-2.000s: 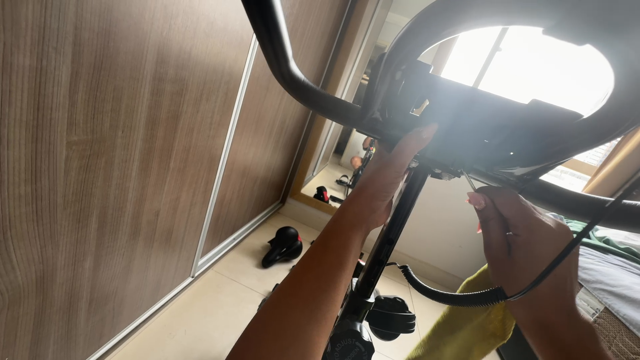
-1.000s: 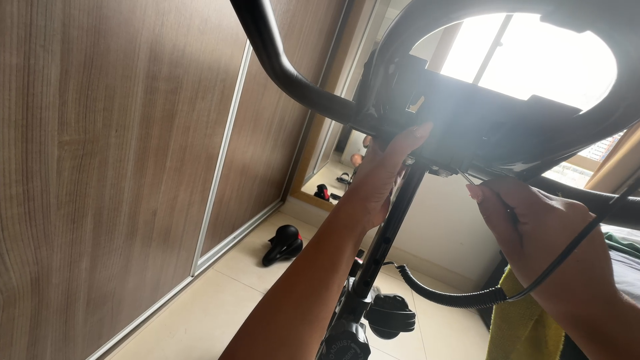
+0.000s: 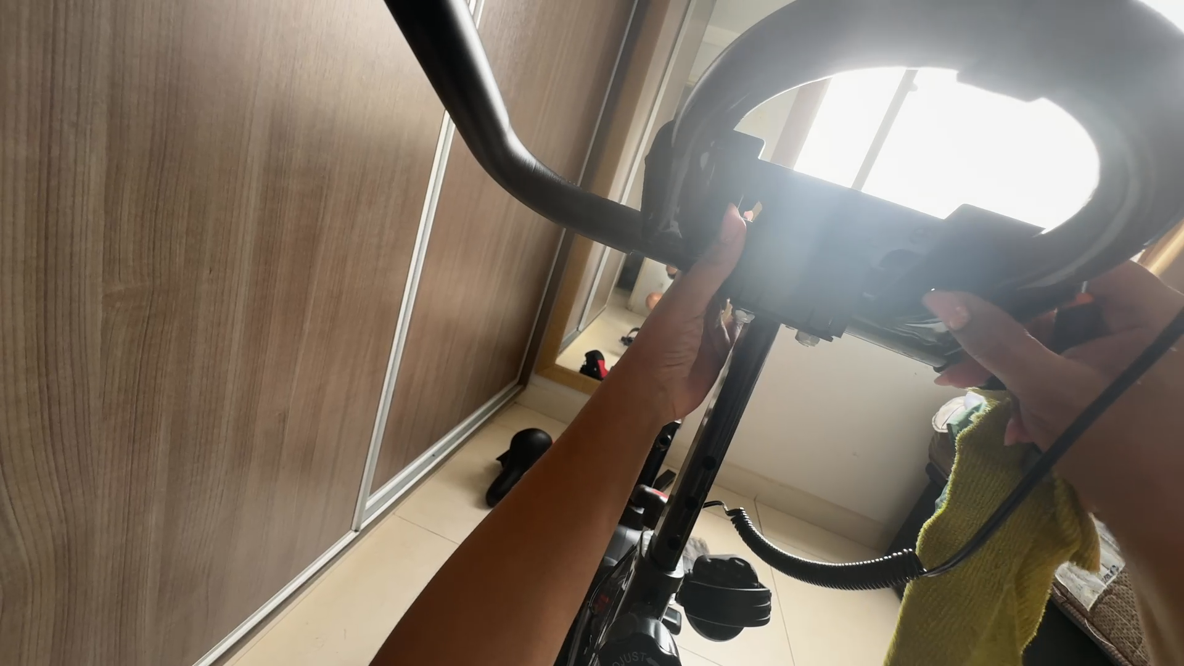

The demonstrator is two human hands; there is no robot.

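A black exercise bike handlebar (image 3: 518,176) with an oval loop fills the upper right, on a black upright post (image 3: 717,444). Against the left side of the black bracket (image 3: 805,250) at the bar's middle, my left hand (image 3: 689,333) is wrapped with its thumb up. My right hand (image 3: 1054,361) grips the lower right part of the handlebar, fingers partly hidden behind it. Bolt heads (image 3: 807,339) show under the bracket. A black coiled cable (image 3: 832,566) runs from near the post to beside my right wrist. Glare washes out part of the bracket.
Wood-grain sliding doors (image 3: 231,277) stand at left. A black bike saddle (image 3: 520,462) lies on the tiled floor, near a wood-framed mirror (image 3: 601,347). A pedal (image 3: 726,592) sticks out low on the bike. A yellow-green cloth (image 3: 980,536) hangs at lower right, by a bed or similar padded furniture.
My right hand has moved right, from the bracket's underside with a thin piece at its fingertips, onto the handlebar. My left thumb now lies higher along the bracket's left side.
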